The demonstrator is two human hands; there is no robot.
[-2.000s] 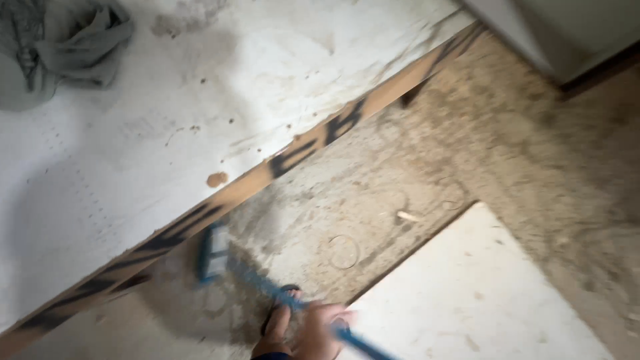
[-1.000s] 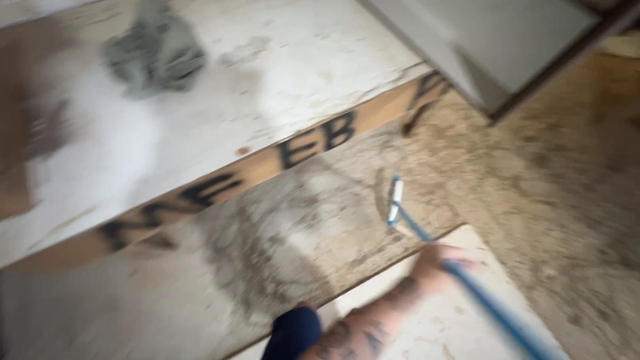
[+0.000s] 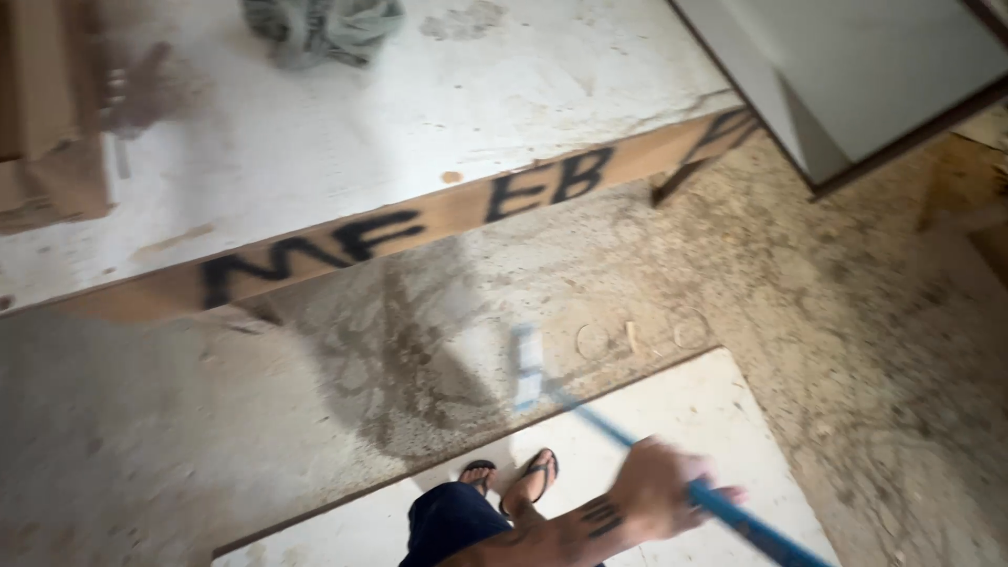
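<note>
My left hand (image 3: 665, 488) is closed around the blue pole (image 3: 748, 524) of a broom, with the tattooed forearm reaching in from the bottom. The blurred blue-and-white broom head (image 3: 528, 368) is over the dusty concrete floor, between the table and a white board. Dark stains mark the floor (image 3: 402, 354) left of the head. To its right lie two thin rings (image 3: 691, 329) and a small pale strip (image 3: 631, 337). The pole runs out of view at the lower right. My right hand is not in view.
A white-topped table (image 3: 354, 142) with black lettering on its wooden edge crosses the view. It bears a crumpled grey cloth (image 3: 323, 27) and brown cardboard (image 3: 55, 142). A dark-edged panel (image 3: 874, 71) juts in at upper right. My sandalled feet (image 3: 531, 480) stand on the white board (image 3: 693, 409).
The broom head was by the table edge in the oldest frame, then farther right beside the small floor items; now it is left of them. My left hand stays on the pole. The view has shifted.
</note>
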